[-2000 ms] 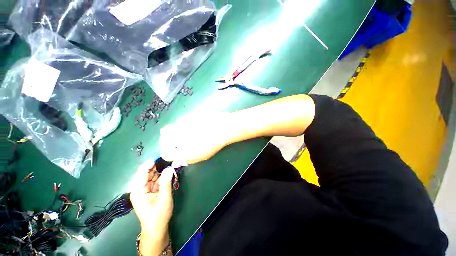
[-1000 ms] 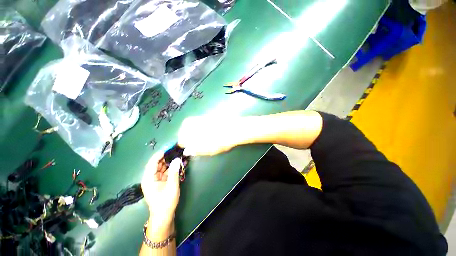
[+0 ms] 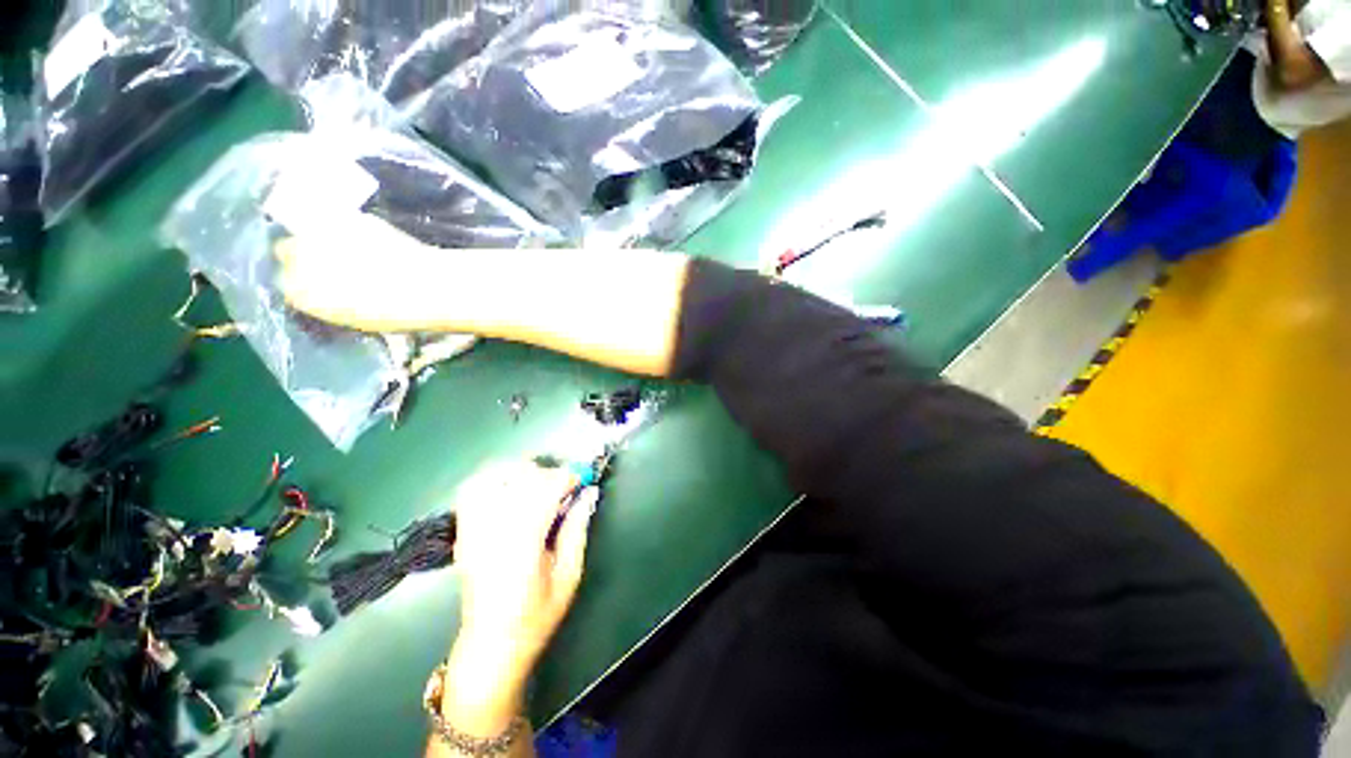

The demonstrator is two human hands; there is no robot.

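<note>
My left hand (image 3: 511, 555) is closed around a small wired unit with a dark part at the fingertips and blue on one finger. Its black cable bundle (image 3: 397, 566) lies on the mat left of the hand. My right hand (image 3: 323, 282) is over a clear plastic bag (image 3: 245, 245); its fingers are washed out by glare, so its grip is unclear. Green-and-white cutters (image 3: 419, 360) lie partly under my right forearm. Small black clips (image 3: 614, 404) lie on the mat below the forearm. The red-and-blue pliers (image 3: 830, 240) are mostly hidden by my right sleeve.
A tangle of wired cable units (image 3: 134, 592) fills the lower left of the green mat (image 3: 696, 548). More clear bags (image 3: 593, 111) lie along the top. Blue bins (image 3: 1200, 200) stand beyond the bench edge at right. A person's hand (image 3: 1292, 52) shows at upper right.
My right hand has left the unit at my left hand and moved up and left over the bag. My left hand still holds the unit. The view has shifted.
</note>
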